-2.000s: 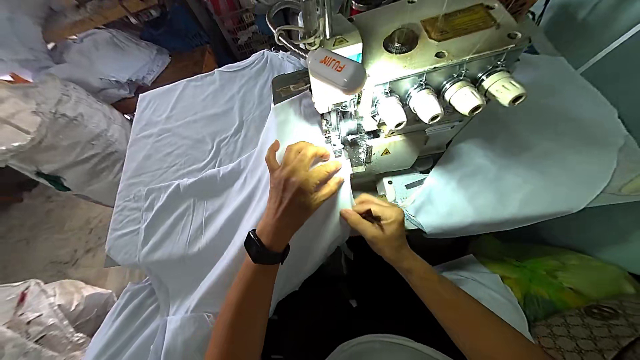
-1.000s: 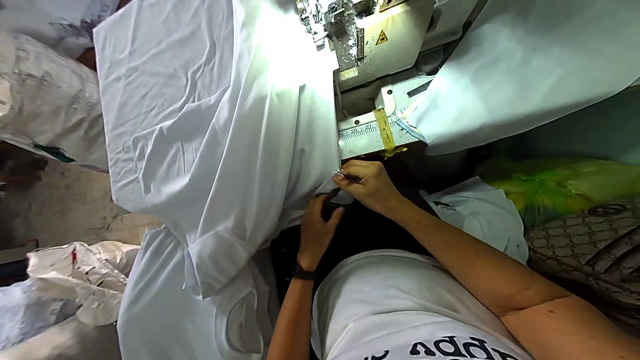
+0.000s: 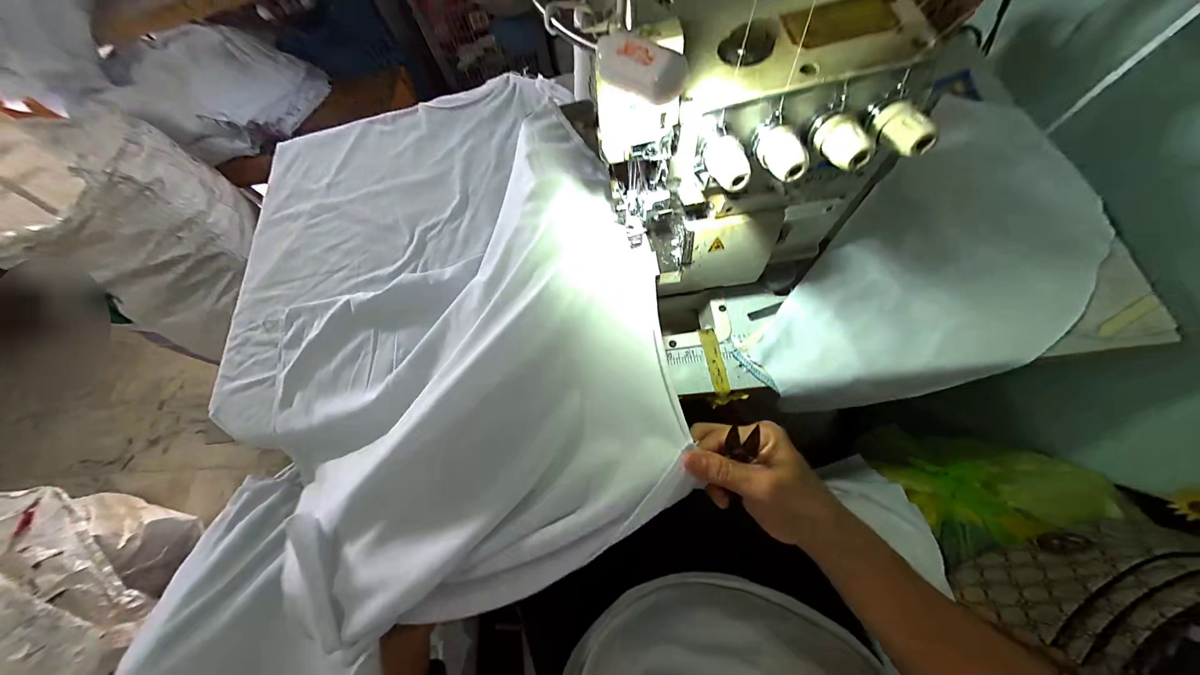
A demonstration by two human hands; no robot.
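White knit fabric lies over the table left of an overlock sewing machine and hangs over the front edge. Its right edge runs from beside the lit needle area down to my right hand, which pinches it between thumb and fingers. Small dark thread snips rest in the same hand, their two pointed blades showing above the fingers. My left hand is hidden beneath the hanging fabric; only part of the forearm shows at the bottom edge.
Another pale cloth piece lies right of the machine. A ruler strip with yellow tape is at the machine's front. White sacks stand at the left, and a green-yellow plastic bag lies at lower right.
My left hand, on the fabric near the needle two seconds ago and beside my right hand one second ago, has gone under the fabric. The view has shifted back toward the machine.
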